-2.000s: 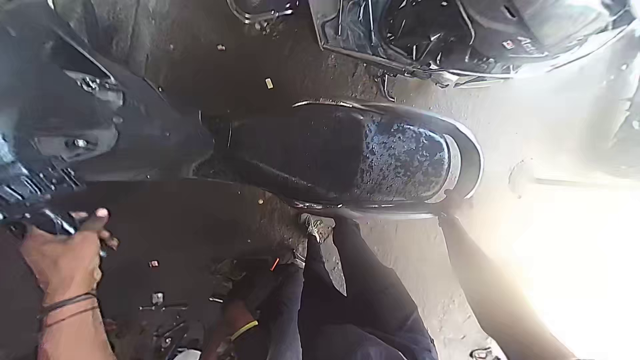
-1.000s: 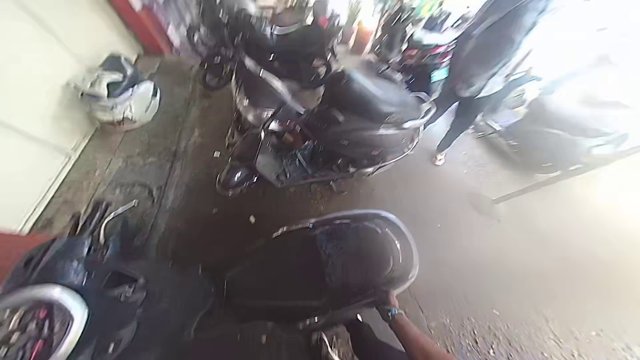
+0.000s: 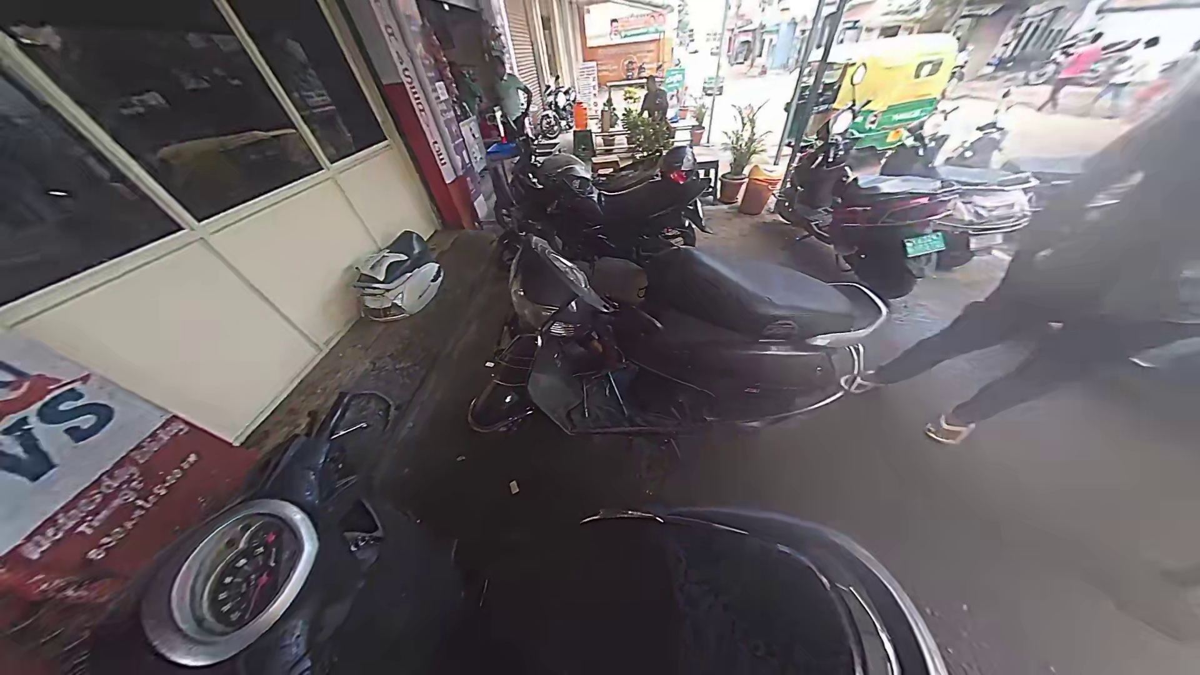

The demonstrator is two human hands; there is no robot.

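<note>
Neither my left hand nor my right hand shows in the head view. Below me stands a dark scooter, its round speedometer (image 3: 246, 572) at the lower left and its black seat (image 3: 750, 600) at the bottom. A metal grab rail (image 3: 886, 586) curves round the seat's rear. A brake lever (image 3: 361, 428) on the handlebar sticks up near the middle left. The scooter's lower body lies in shadow or below the frame.
Another dark scooter (image 3: 731, 356) stands just ahead, with parked motorcycles behind it. A person in dark clothes (image 3: 1078, 253) walks at right. White body panels (image 3: 398, 281) lie by the wall (image 3: 253, 319). Potted plants (image 3: 741, 155) and a yellow-green auto rickshaw (image 3: 891, 84) are farther off.
The view has swung up and ahead. My hand, at the rear of the seat one second ago, is out of view. The person at right now stands in a wide stride.
</note>
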